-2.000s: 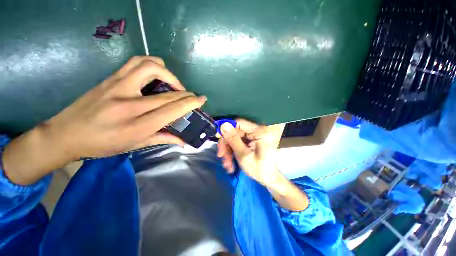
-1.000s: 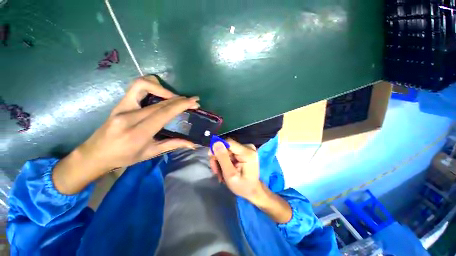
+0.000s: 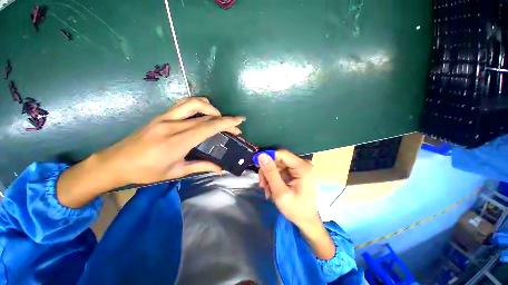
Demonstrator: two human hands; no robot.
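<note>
A black phone (image 3: 231, 156) with silver areas on its upper face and a dark red edge is held at the bench's near edge. My left hand (image 3: 159, 142) grips it from the left, fingers over the far side and thumb along the near side, hiding its left end. My right hand (image 3: 289, 181) pinches a bright blue pick (image 3: 264, 157) between thumb and fingers. The pick is at the phone's right end; whether its tip is in the seam cannot be told.
The green bench (image 3: 312, 111) bears small dark red parts (image 3: 158, 72) and more loose piles at the left (image 3: 34, 114). Tall black trays (image 3: 468, 72) stand at the right. An open carton (image 3: 411, 161) with black trays is below the bench edge. A blue stool (image 3: 388, 266) is at the lower right.
The pick has gone from the phone's near right corner to its right end. The view has shifted over the bench. The left hand keeps its grip on the phone.
</note>
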